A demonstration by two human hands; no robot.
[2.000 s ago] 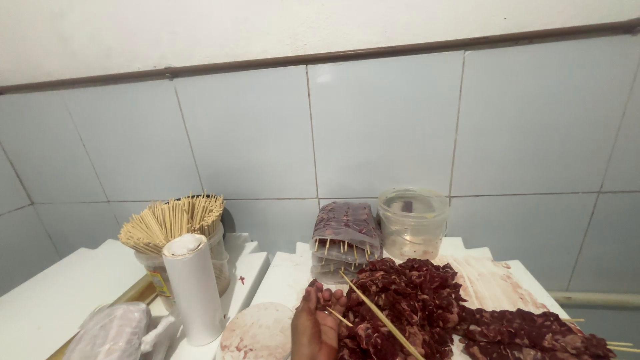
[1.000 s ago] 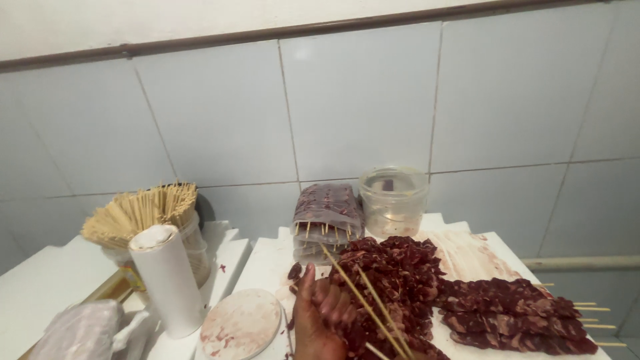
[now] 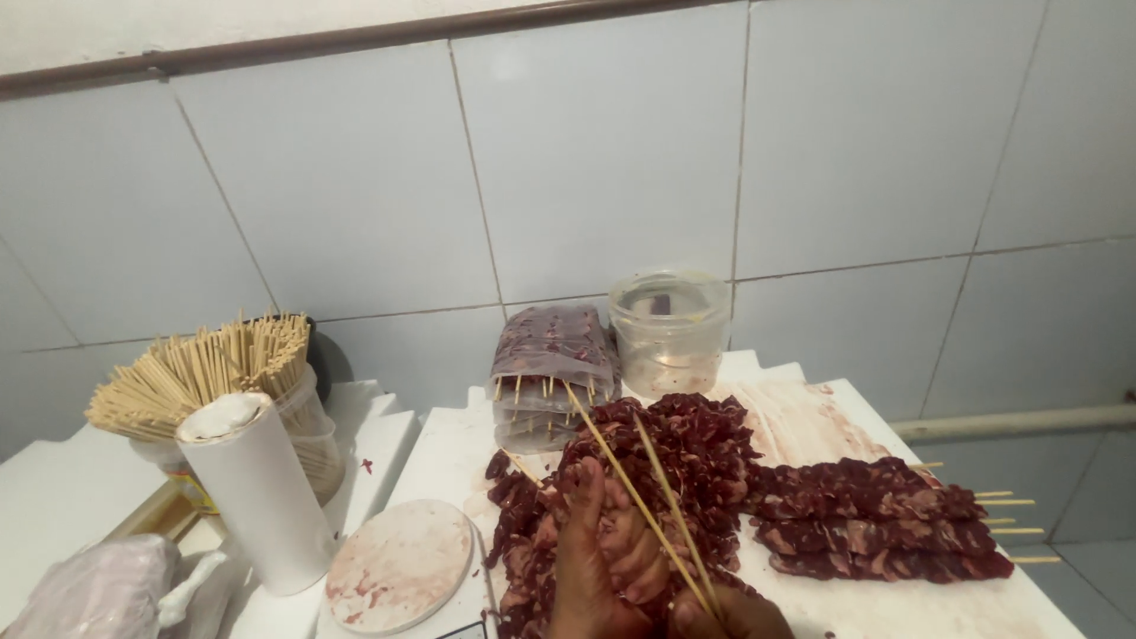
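Observation:
My left hand (image 3: 603,559) is over the pile of raw red meat pieces (image 3: 692,444), its fingers curled and its thumb up; whether meat is in it I cannot tell. My right hand (image 3: 723,614), at the bottom edge, grips the lower ends of two wooden skewers (image 3: 643,508) that slant up and left across my left fingers. Another skewer (image 3: 522,467) pokes out at the pile's left side. Threaded meat skewers (image 3: 879,524) lie side by side on the white board (image 3: 834,608) to the right, bare tips pointing right.
A round, meat-stained scale plate (image 3: 399,564) is left of the pile. Farther left are a white roll (image 3: 257,497), a tub of bundled skewers (image 3: 213,364) and a plastic bag (image 3: 106,586). Wrapped skewered meat (image 3: 555,355) and a clear plastic bucket (image 3: 670,342) stand behind, near the tiled wall.
My right hand has come into view at the bottom, holding skewers. The view has shifted, showing more of the threaded skewers on the right than two seconds ago.

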